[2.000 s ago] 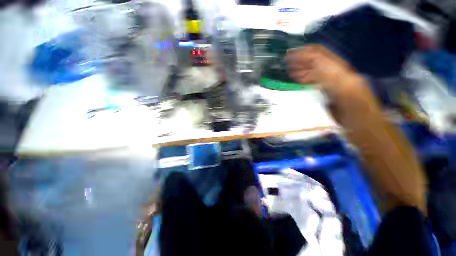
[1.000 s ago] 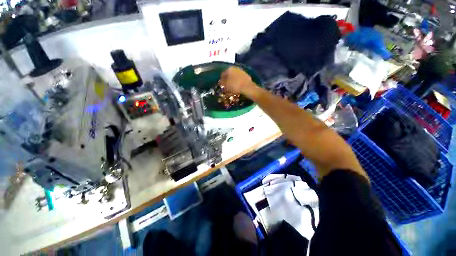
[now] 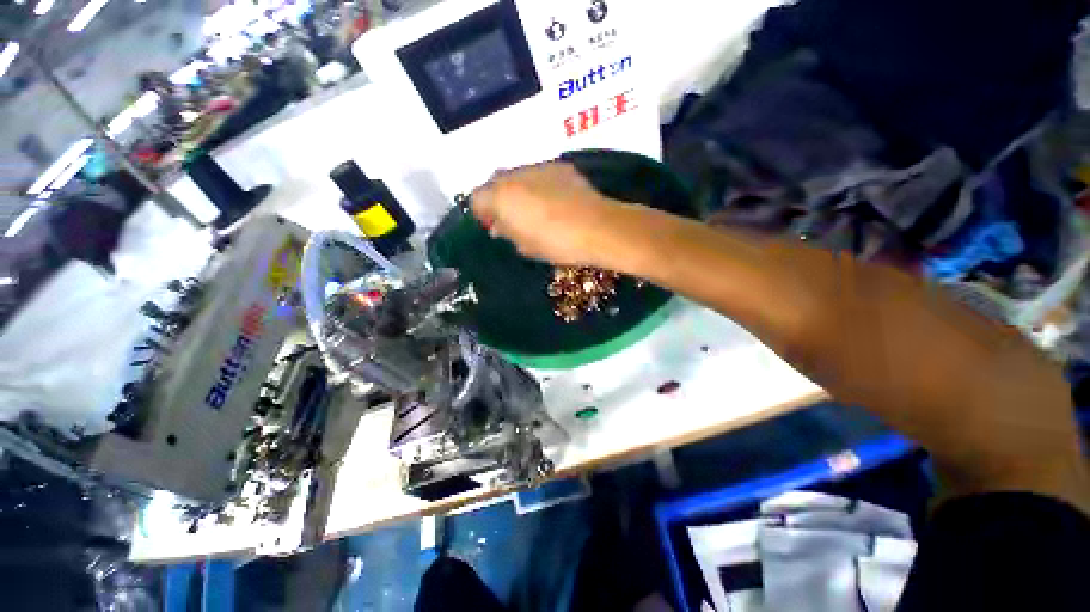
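The wide round dark green bowl feeder [image 3: 502, 299] stands on the white table, right of the feeding mechanism. A small heap of copper-gold buttons [image 3: 582, 292] lies in the bowl. My right hand [image 3: 534, 213] is over the bowl's left back part, fingers curled together and pointing left, by the rim. Its fingertips are small and partly hidden, so I cannot tell whether they hold a button. My left hand is not in view.
The silver feeding mechanism [image 3: 400, 347] with a clear hose stands left of the bowl. The sewing head [image 3: 221, 359] is further left. A black bottle [image 3: 372, 208], a thread cone [image 3: 221, 191] and a panel screen [image 3: 469, 62] are behind. A blue crate [image 3: 783, 469] with white-grey pieces is below right.
The view has moved closer to the bowl. My right hand has shifted from above the copper pieces to the bowl's left back side, leaving the heap uncovered.
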